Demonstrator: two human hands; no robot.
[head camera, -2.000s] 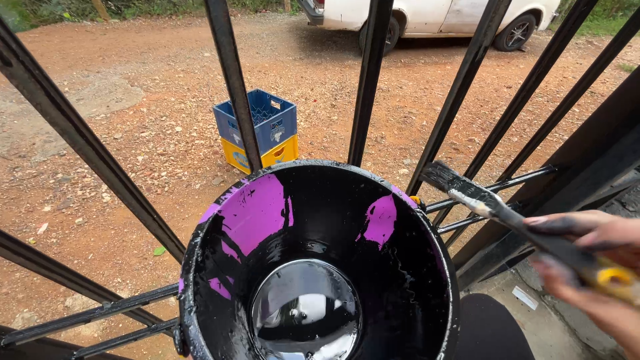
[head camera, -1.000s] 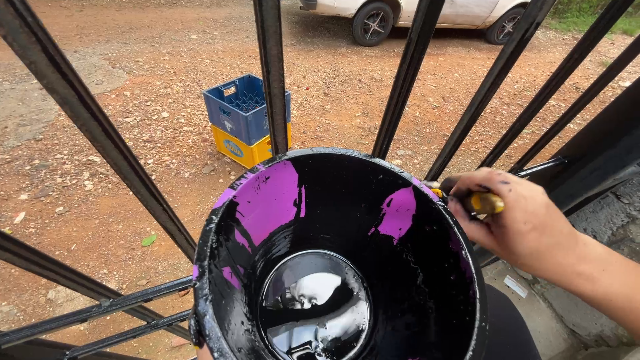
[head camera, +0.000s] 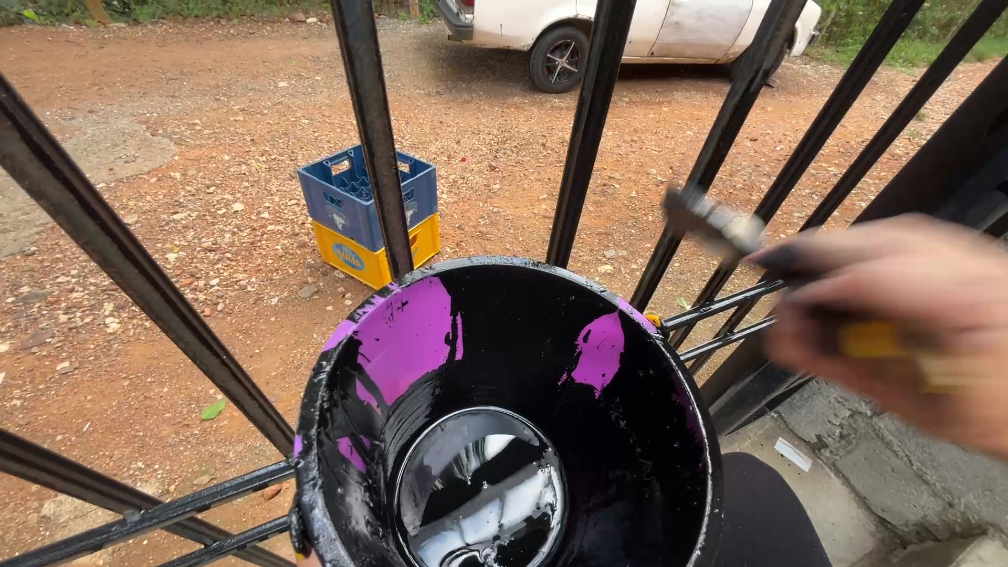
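My right hand (head camera: 890, 315), blurred by motion, grips a paintbrush (head camera: 713, 220) by its dark and yellow handle, right of the bucket and beside the bars. The brush head points up and left. A purple plastic bucket (head camera: 405, 339), mostly coated in black paint inside, fills the lower middle, with glossy black paint (head camera: 480, 488) at its bottom. Just a fingertip of my left hand (head camera: 309, 560) shows at the bucket's lower left wall; the rest is hidden. Black metal bars (head camera: 591, 134) stand upright behind the bucket, joined by low crossbars (head camera: 189, 504).
Beyond the bars, a blue crate (head camera: 370, 197) sits on a yellow crate (head camera: 370, 264) on reddish gravel. A pale vehicle (head camera: 646, 31) stands at the top. Part of a dark-clothed leg (head camera: 768, 512) is right of the bucket, near grey stone paving (head camera: 890, 457).
One second ago my right hand was near the bars at the bucket's right rim, with the brush head hidden; now it is farther right and the head shows. It keeps its grip on the brush.
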